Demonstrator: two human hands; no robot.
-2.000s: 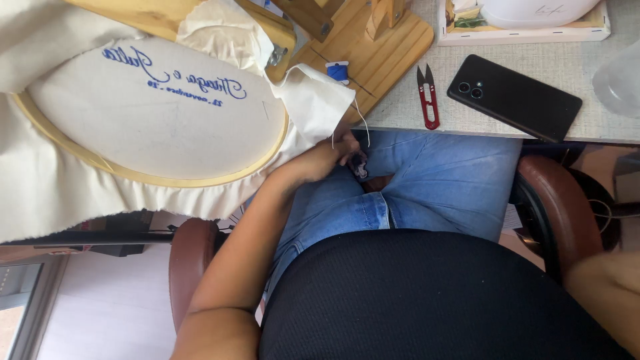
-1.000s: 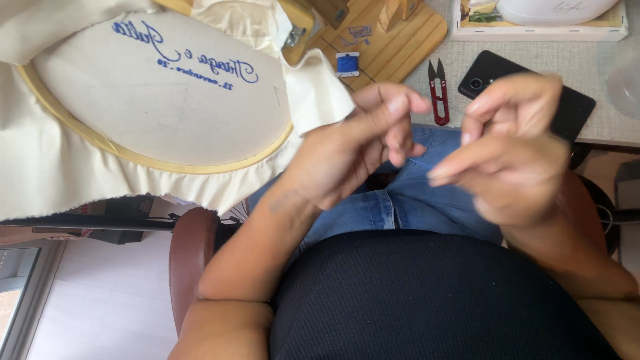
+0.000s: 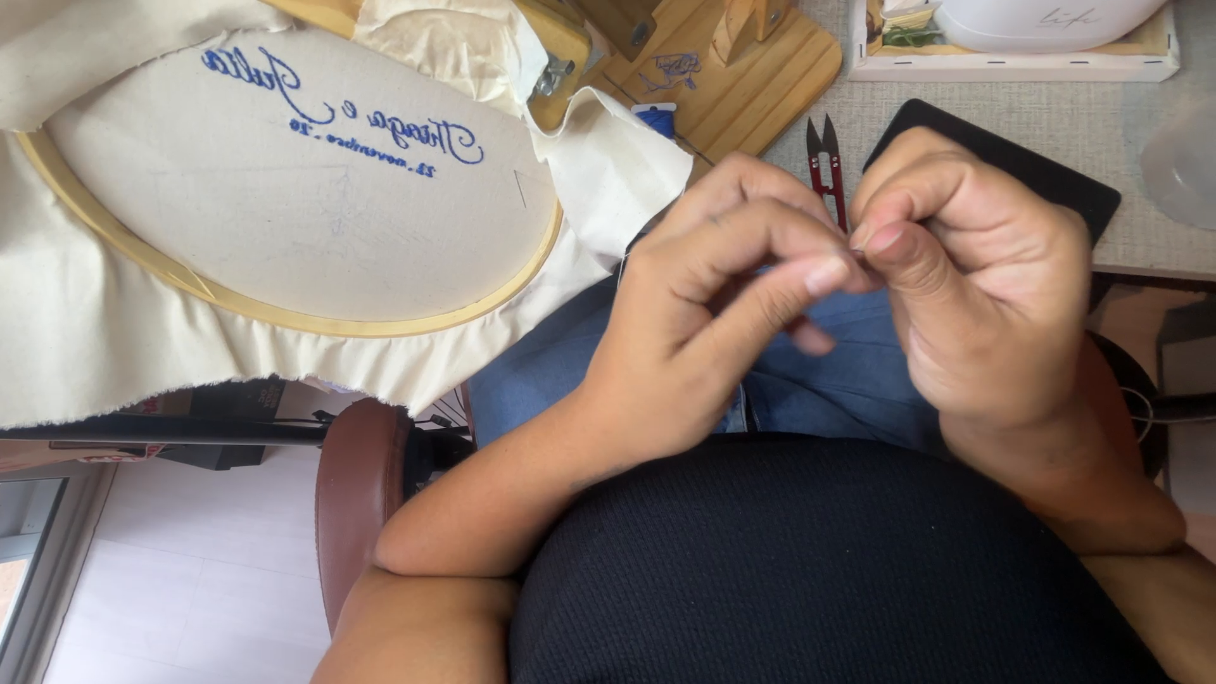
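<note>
My left hand (image 3: 731, 304) and my right hand (image 3: 978, 275) meet over my lap, fingertips pinched close together. A tiny dark thing, perhaps a needle, shows between them; my fingers hide most of it. Left of my hands, cream cloth (image 3: 304, 218) is stretched in an oval wooden embroidery hoop (image 3: 380, 328), with blue stitched lettering seen in reverse. Beyond my left hand lies a bobbin of blue thread (image 3: 655, 119). Red-handled thread snips (image 3: 826, 171) lie on the table behind my fingertips, blades pointing away.
A wooden stand (image 3: 760, 76) with a metal screw clamp (image 3: 551, 76) is beside the hoop, blue thread scraps (image 3: 673, 68) on its base. A black phone (image 3: 1035, 180) lies partly behind my right hand. A white-edged tray (image 3: 1016, 66) holds a white container (image 3: 1045, 21). A brown chair armrest (image 3: 361, 494) is at left.
Two seconds ago my left hand was low at my lap and my right hand out of view. Both rose apart, and now their fingertips are together.
</note>
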